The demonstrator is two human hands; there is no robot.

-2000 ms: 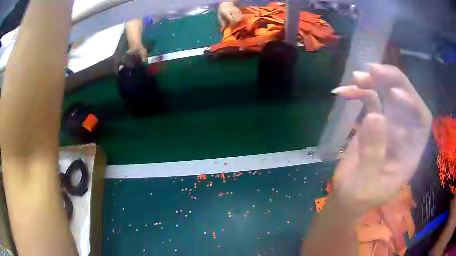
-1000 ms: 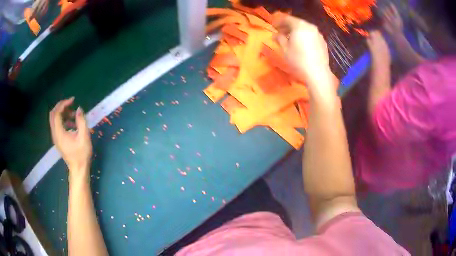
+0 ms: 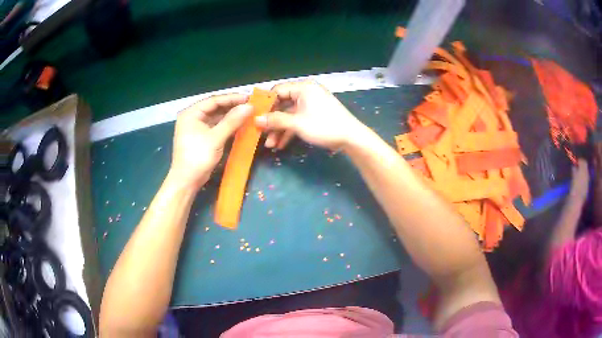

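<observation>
One flat orange strap (image 3: 237, 178) hangs down from between my two hands over the green bench mat, its lower end free. My left hand (image 3: 211, 135) pinches its upper part with thumb and fingers. My right hand (image 3: 307, 119) grips the same upper end from the other side, thumb on the strap. A heap of orange straps (image 3: 472, 148) lies on the bench to the right, beside my right forearm.
A shallow box (image 3: 82, 185) at left holds several black rings (image 3: 49, 274). A pale rail (image 3: 145, 120) and upright post (image 3: 422, 39) border the dark green belt, which carries dark units (image 3: 109, 26). At right are a person's pink sleeve (image 3: 581, 267) and red-orange small parts (image 3: 568, 99).
My right hand has left the strap heap and come to the middle with one strap. My left hand has moved right and taken hold of the same strap. The view has turned left.
</observation>
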